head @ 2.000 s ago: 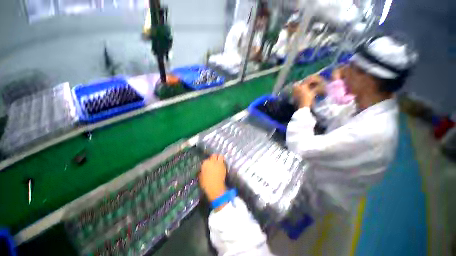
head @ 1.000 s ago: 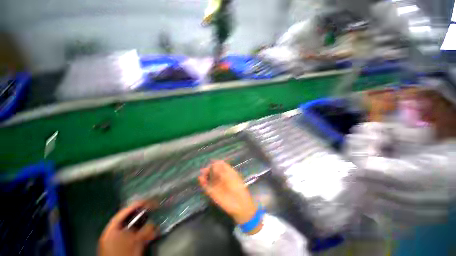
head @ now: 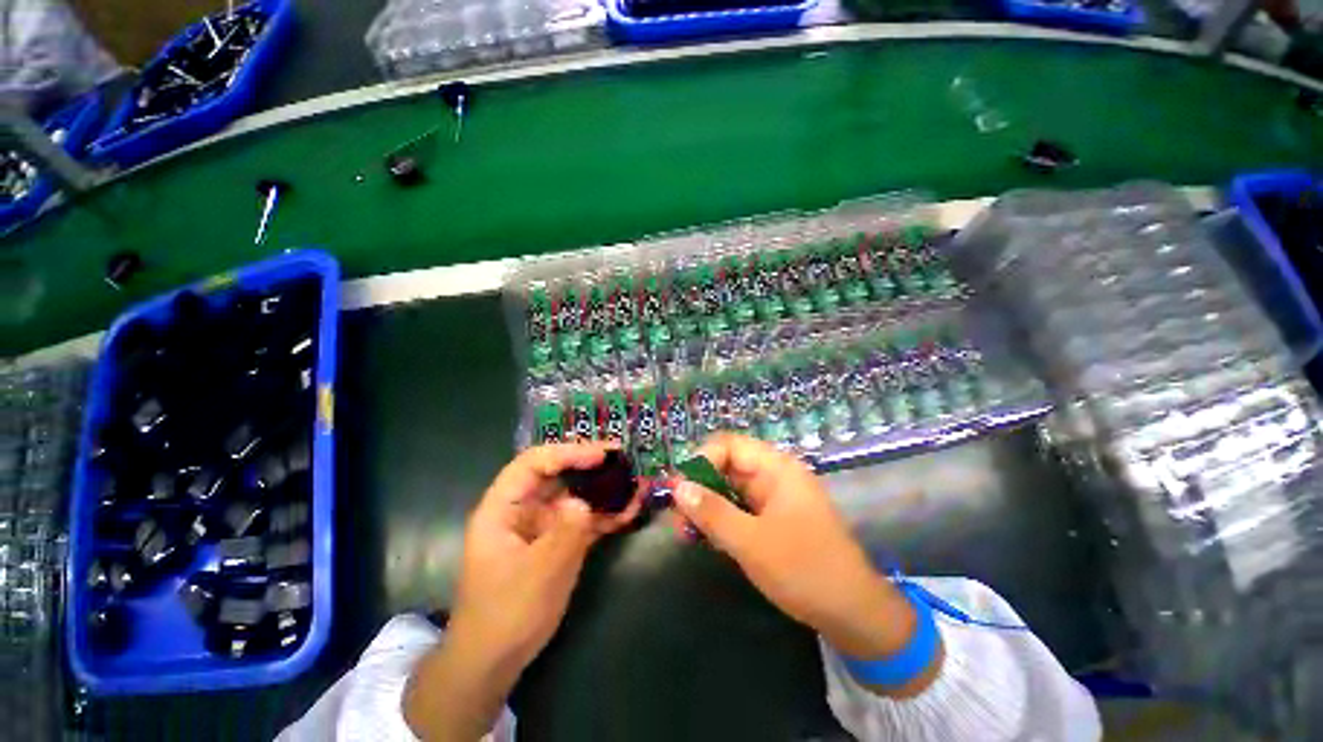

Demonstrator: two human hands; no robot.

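Observation:
My left hand (head: 522, 536) holds a glossy black housing (head: 605, 483) between thumb and fingers, in front of the tray. My right hand (head: 784, 536) holds a green circuit board (head: 705, 481) by its end, close to the housing. Small silvery and reddish parts show between the two hands; whether board and housing touch is too small to tell. A clear blister tray (head: 755, 341) with two rows of upright green boards lies just beyond my hands. A blue wrist strap (head: 897, 649) is on my right wrist.
A blue bin (head: 328, 478) of black housings stands at left. Stacked empty blister trays (head: 1161, 377) lie at right, more at the far left edge. Beyond runs a green conveyor belt (head: 653, 160) with scattered black units. Other blue bins stand beyond the belt and at far right.
The view has swung left and down, and the co-worker at right is out of it. My right hand has moved from the tray to my left hand and now holds a board.

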